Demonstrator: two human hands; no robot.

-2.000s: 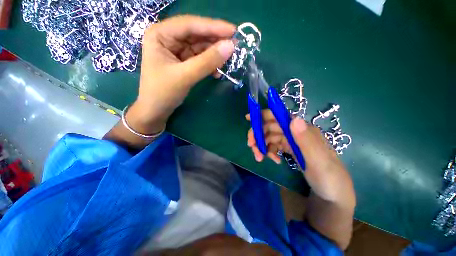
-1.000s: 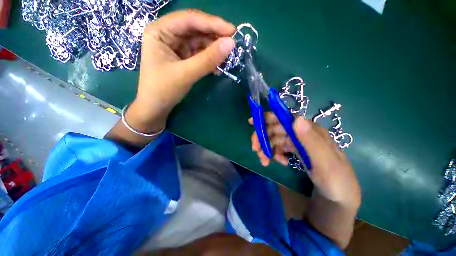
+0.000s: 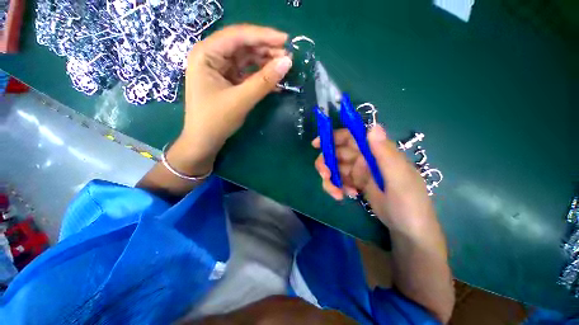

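Observation:
My left hand [image 3: 228, 89] pinches a silver casting frame [image 3: 303, 43] between thumb and fingertips above the green table. Its curved loop and a short straight bar stick out past the fingers. My right hand [image 3: 371, 168] holds blue-handled cutters [image 3: 330, 105]. Their silver jaws point up and touch or nearly touch the frame's right side; whether they are closed on it I cannot tell. A thin, blurred silver piece [image 3: 301, 120] shows just below the frame; whether it hangs or falls I cannot tell.
A large heap of silver castings [image 3: 127, 47] lies at upper left. Thin bent scrap frames [image 3: 422, 162] lie right of my right hand. Another silver pile [image 3: 571, 254] is at the right edge. A pale rectangle [image 3: 456, 6] lies at the top. A red-orange tray edge [image 3: 11, 25] is at upper left.
The cluster of small parts inside the held frame is mostly gone, and a blurred piece now shows below it. The view has shifted slightly. Both hands keep their grips.

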